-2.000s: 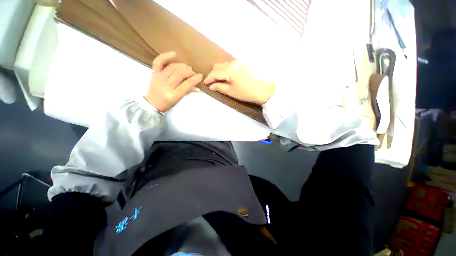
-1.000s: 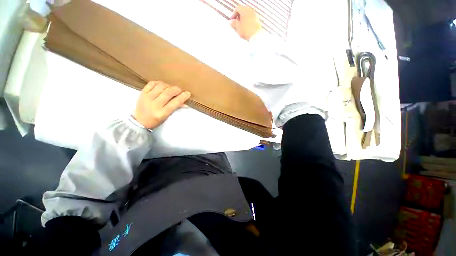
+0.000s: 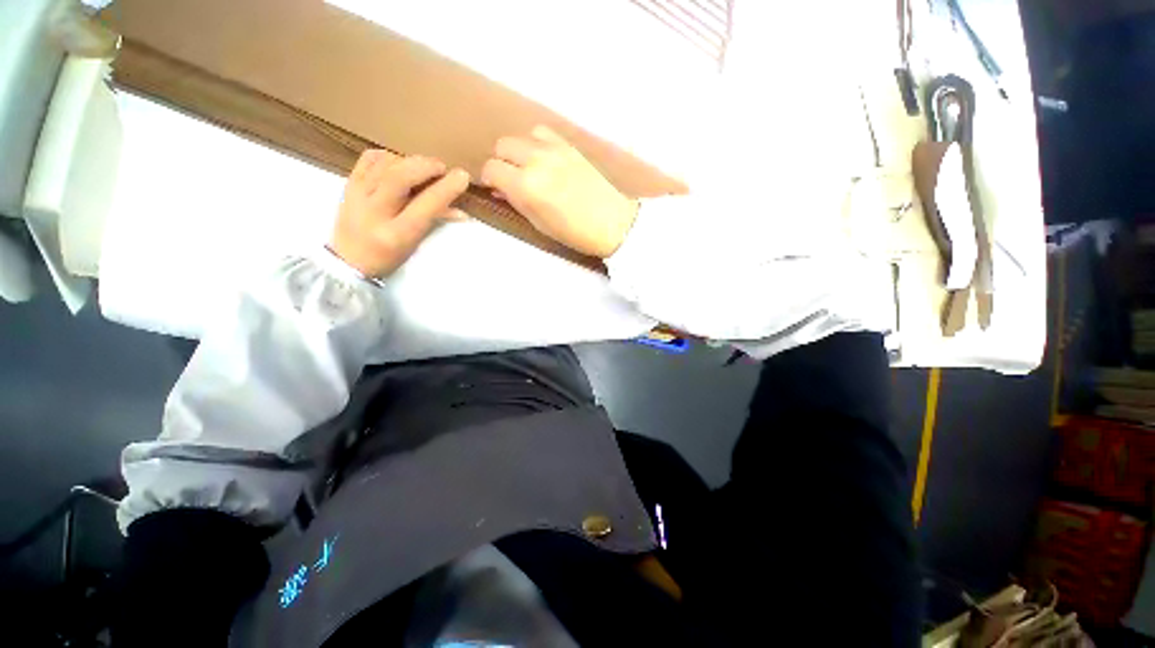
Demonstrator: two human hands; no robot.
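A long stack of flat brown panels (image 3: 317,70) lies slantwise on the white-covered table, its layered edge facing me. My left hand (image 3: 395,209) holds the near edge of the stack, thumb and fingers bent over it. My right hand (image 3: 557,190) lies just right of it, fingertips at the same edge, near the left fingertips. My right hand's fingertips are bent down, and I cannot tell whether they grip a panel. The right end of the stack is partly hidden by my right hand and sleeve.
Narrow brown strips (image 3: 690,28) lie in rows at the top. A looped dark strap bundle (image 3: 950,190) is on the right of the table. Rolled pale material (image 3: 63,165) is at the left edge. Red boxes (image 3: 1092,557) and tangled scraps (image 3: 1007,623) are at lower right.
My right hand has come back from the strip rows at the top to the stack's near edge beside my left hand. My left hand stays at the edge.
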